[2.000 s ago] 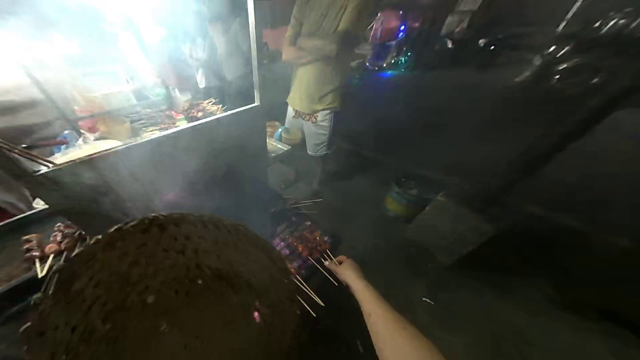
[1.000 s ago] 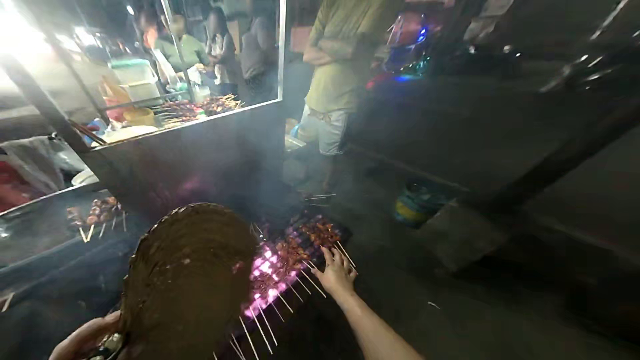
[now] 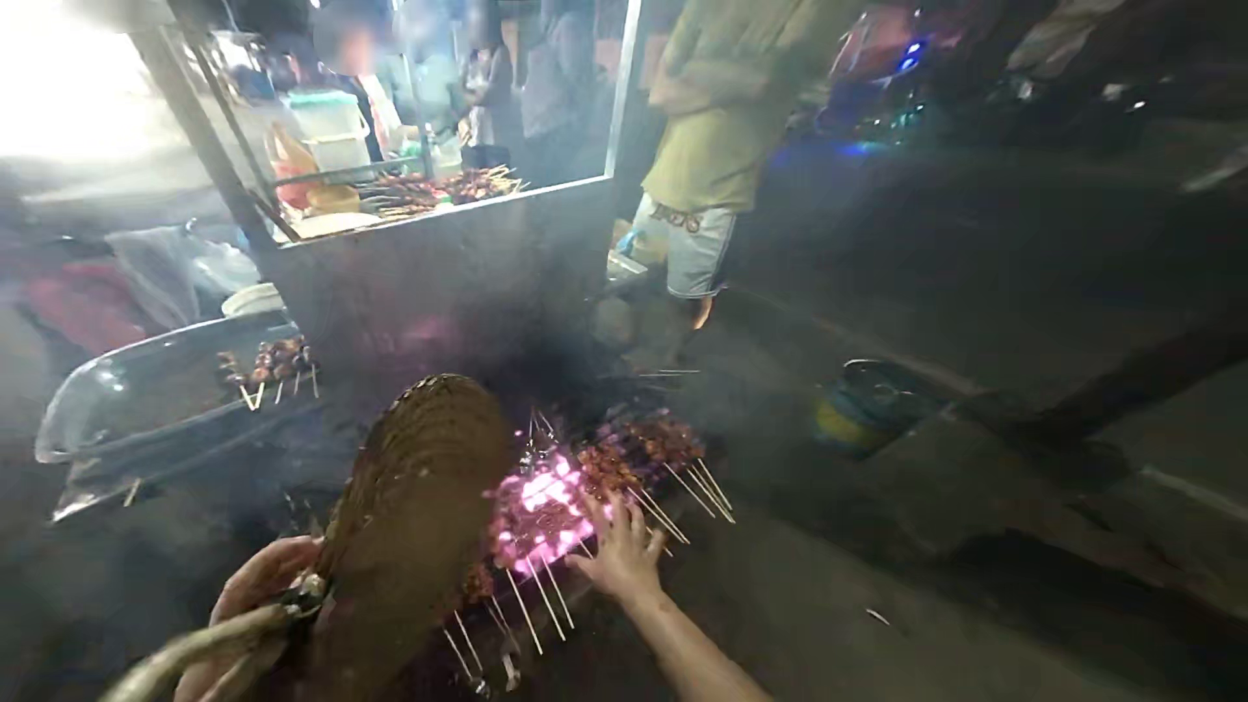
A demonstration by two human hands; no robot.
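Note:
My left hand (image 3: 255,604) grips a round woven fan (image 3: 419,526) by its edge, beside its rope-like handle. The fan is tilted and hides part of the grill. Over the skewers, my right hand (image 3: 622,554) has its fingers spread; whether a fingertip touches a stick cannot be told. Glowing charcoal (image 3: 546,497) shows pink-white between the fan and that hand. Meat skewers (image 3: 668,441) lie on the grill right of the coals, their bare sticks pointing toward me. More sticks (image 3: 541,600) reach out below the coals.
Behind the grill stands a glass-sided food cart (image 3: 448,263) with a pile of skewers (image 3: 439,190). A clear-sided tray (image 3: 166,380) holds skewers at left. A person in a yellow shirt (image 3: 712,146) stands behind the grill. A bucket (image 3: 868,405) is at right. Smoke drifts over everything.
The woven fan has turned more edge-on than one second ago. Two seconds ago my right hand was at the sticks with its fingers together; now its fingers are spread above the grill.

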